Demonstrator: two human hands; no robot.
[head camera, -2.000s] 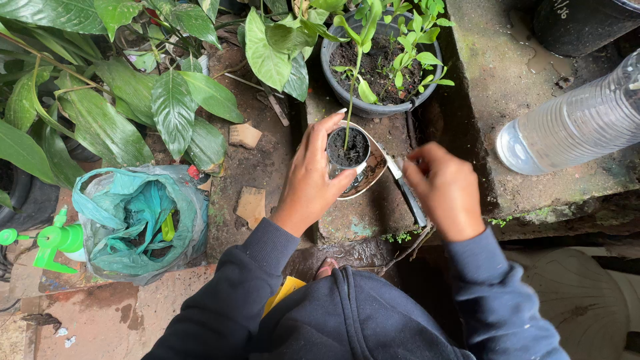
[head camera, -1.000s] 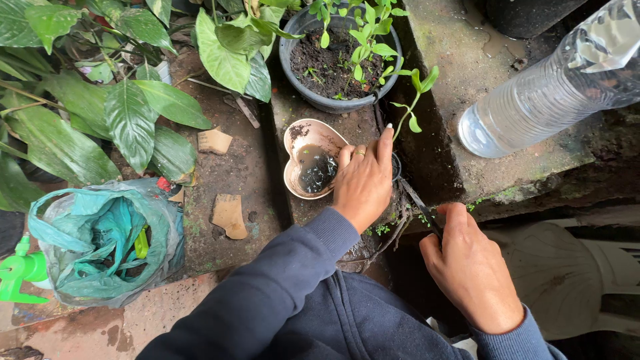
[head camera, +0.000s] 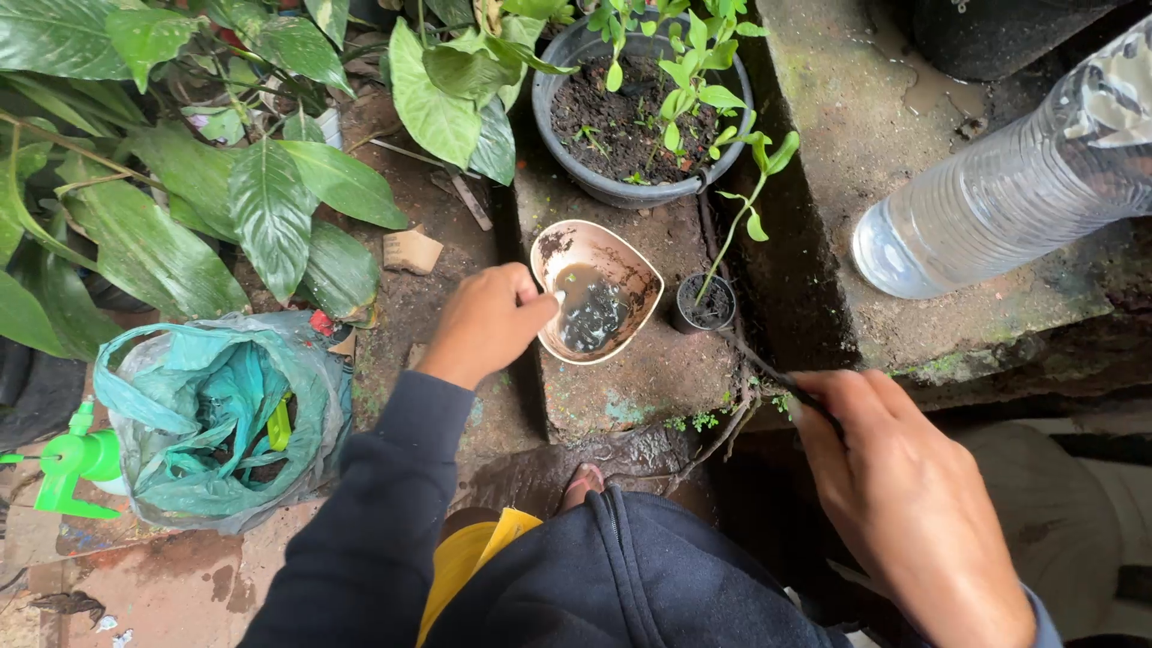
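Note:
My left hand (head camera: 490, 324) grips the left rim of a heart-shaped bowl (head camera: 643, 310), which holds murky water and dark bits and has soil smeared on its inner wall. Right of the bowl stands a small pot (head camera: 705, 317) of dark soil with a tall, leaning seedling (head camera: 743, 211). In my right hand (head camera: 900, 486) is the dark handle of a thin tool (head camera: 774, 371), perhaps a knife; its far end lies close to the small pot's base.
A grey round planter (head camera: 589, 171) stands behind the bowl. A large clear plastic bottle (head camera: 981, 207) leans at the right on a concrete ledge (head camera: 1035, 315). Leafy plants (head camera: 270, 198), a teal plastic bag (head camera: 144, 360) and a green spray bottle (head camera: 81, 459) are at the left. Thin roots (head camera: 733, 423) hang below.
The small potted seedling was in my left hand two seconds ago and now stands right of the bowl. My left hand has moved from beside that pot to the bowl's left rim.

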